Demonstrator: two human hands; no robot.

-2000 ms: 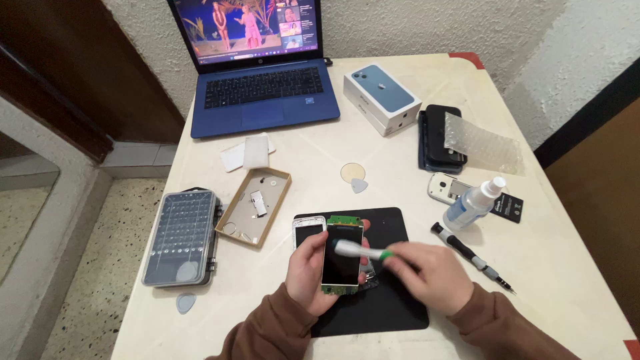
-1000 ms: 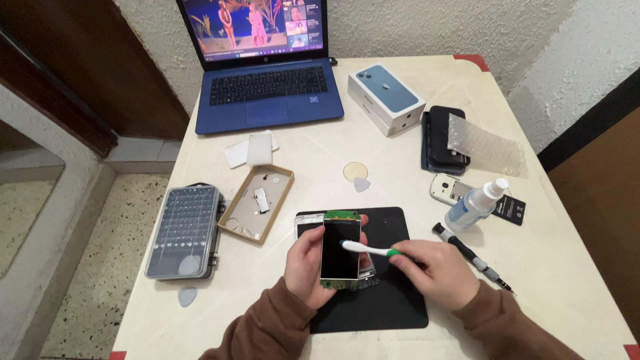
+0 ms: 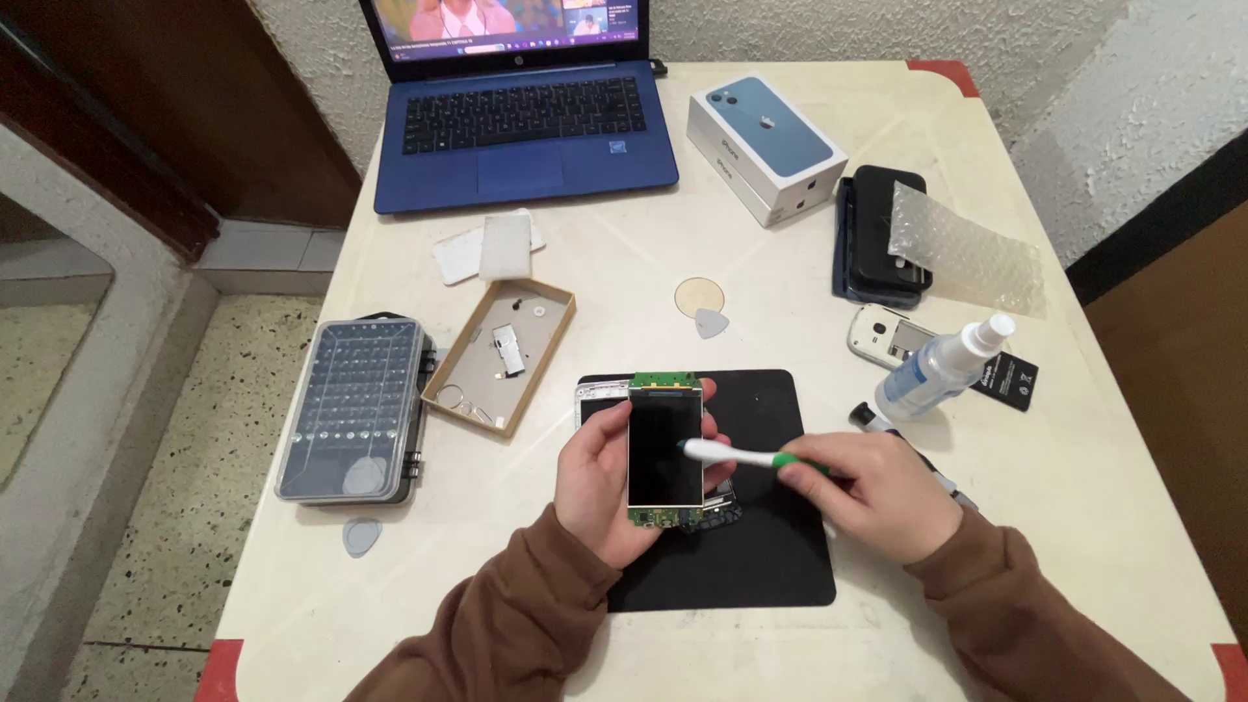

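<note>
My left hand point(image 3: 597, 487) holds a phone's display with its green circuit board point(image 3: 665, 448), screen side up, above a black mat point(image 3: 756, 556). In my right hand point(image 3: 877, 492) is a white and green toothbrush point(image 3: 731, 454); its head lies over the middle of the screen, and whether the bristles touch it I cannot tell. A white phone frame point(image 3: 600, 392) rests on the mat, partly hidden behind my left hand. Beneath the display, a dark phone part point(image 3: 720, 512) shows at the right.
Around the mat are a cardboard tray point(image 3: 558, 341) of small parts, a bit case point(image 3: 356, 419), a spray bottle point(image 3: 931, 375), a screwdriver point(image 3: 916, 448), a battery point(image 3: 1009, 382) and guitar-pick-shaped tools point(image 3: 711, 323). Behind stand a blue laptop point(image 3: 522, 171) and phone boxes point(image 3: 765, 146).
The toothbrush, above the display two seconds ago with its head near the upper screen, now has its head over the screen's middle. My left hand still holds the display. The laptop's picture has changed.
</note>
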